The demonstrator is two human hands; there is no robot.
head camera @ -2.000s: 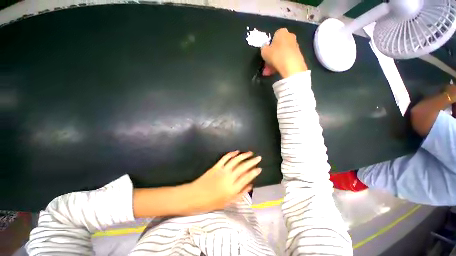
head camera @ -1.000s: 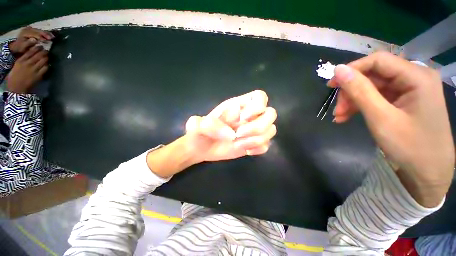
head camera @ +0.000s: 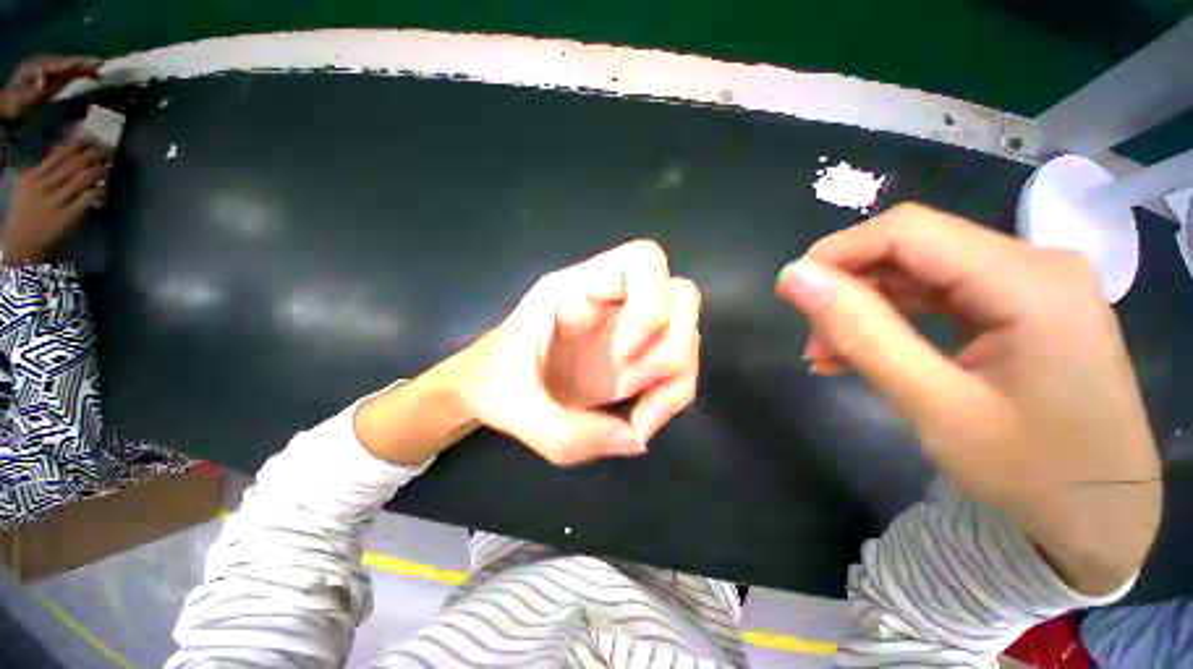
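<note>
My left hand (head camera: 589, 353) is raised over the dark bench top (head camera: 432, 209), palm side showing and fingers curled towards the thumb. No object shows clearly in it. My right hand (head camera: 981, 379) is raised to its right, thumb and forefinger close together; nothing can be made out between them. A heap of small white pieces (head camera: 849, 186) lies on the bench above and left of my right hand, touched by neither hand. No tweezers can be made out in the present view.
A white fan base (head camera: 1079, 229) stands at the right, partly cut off from view by my right hand. At the far left another person's hands (head camera: 59, 196) hold a pale piece (head camera: 102, 126). A white edge strip (head camera: 523, 59) runs along the bench's back.
My right hand has moved left and down, away from the white heap. The dark tweezers seen at its fingers a second ago no longer show. My left hand's curled fingers have opened a little.
</note>
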